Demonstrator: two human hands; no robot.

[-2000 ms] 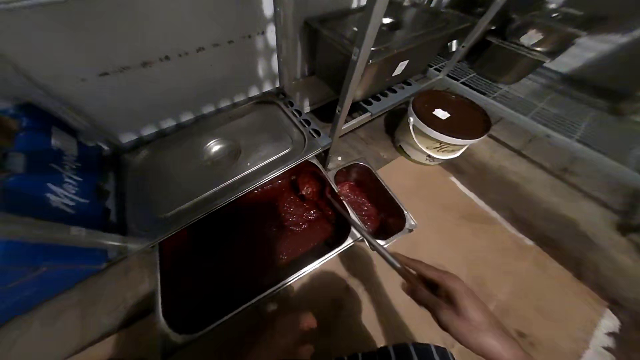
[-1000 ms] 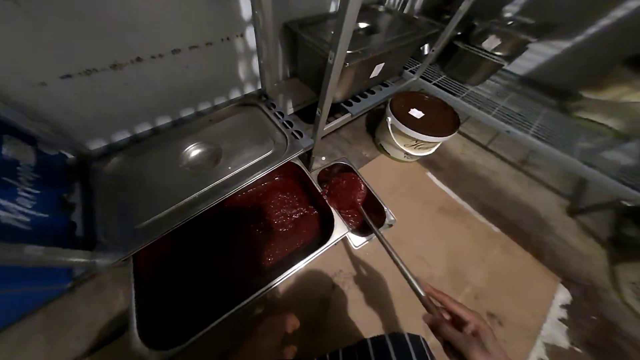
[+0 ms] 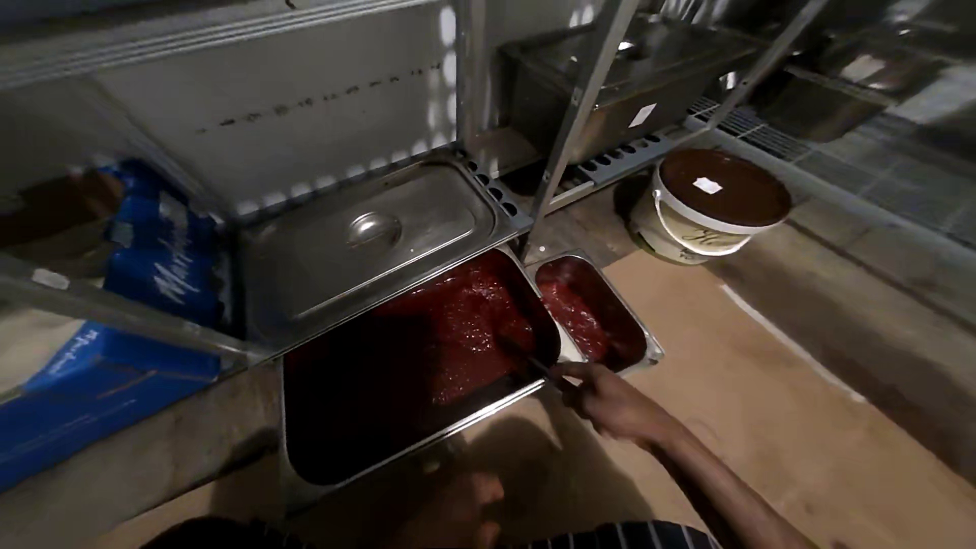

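Note:
My right hand is closed on the handle of a metal ladle or spoon, whose far end is sunk in the dark red sauce and hidden. The sauce lies in a large steel gastronorm pan. Touching or close to its right end is a small steel pan with the same red, lumpy contents. My left hand is in shadow below the large pan's front rim, fingers curled; whether it holds anything is too dark to tell.
A steel lid rests on the low shelf behind the large pan. A blue box stands left, a white bucket with a brown lid back right. Shelf posts rise behind; cardboard covers the floor.
My right hand has moved from beyond the small pan's front to the large pan's right corner. The ladle end was in the small pan one second ago and is now in the large one.

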